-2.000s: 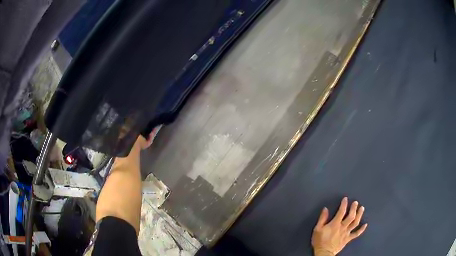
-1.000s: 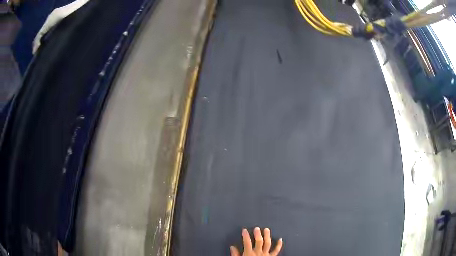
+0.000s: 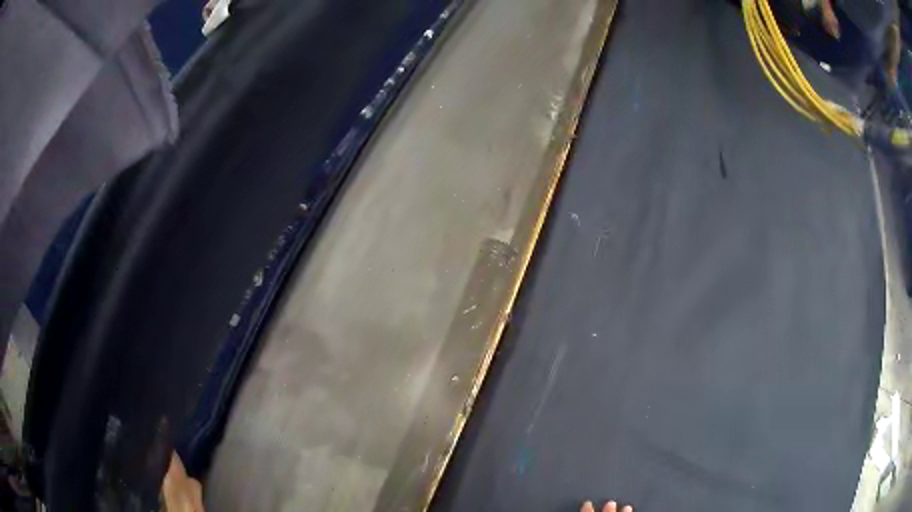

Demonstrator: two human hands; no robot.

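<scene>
The navy fabric lay (image 3: pixel 230 170) runs lengthwise on the left of the grey table (image 3: pixel 400 230), with pale flecks along its layered edge. My left hand (image 3: pixel 182 490) is at its near corner at the bottom edge, touching the cloth; its fingers are mostly hidden, so its grip cannot be told. A dark grey fabric or cover (image 3: pixel 700 300) spreads over the adjoining surface on the right. Only the fingertips of my right hand (image 3: pixel 607 507) show at the bottom edge, over the dark grey surface, slightly apart; the rest is cut off.
The worn brown table edge (image 3: pixel 510 300) separates the two surfaces. Yellow cables (image 3: pixel 785 75) hang at the top right. A greyish-purple cloth (image 3: pixel 80 110) hangs close at the upper left. A small pale object (image 3: pixel 214 14) shows beyond the lay; I cannot tell what it is.
The view has swung right, then partly back left. My left hand stays by the lay's near corner. My right hand now shows only its fingertips at the bottom edge.
</scene>
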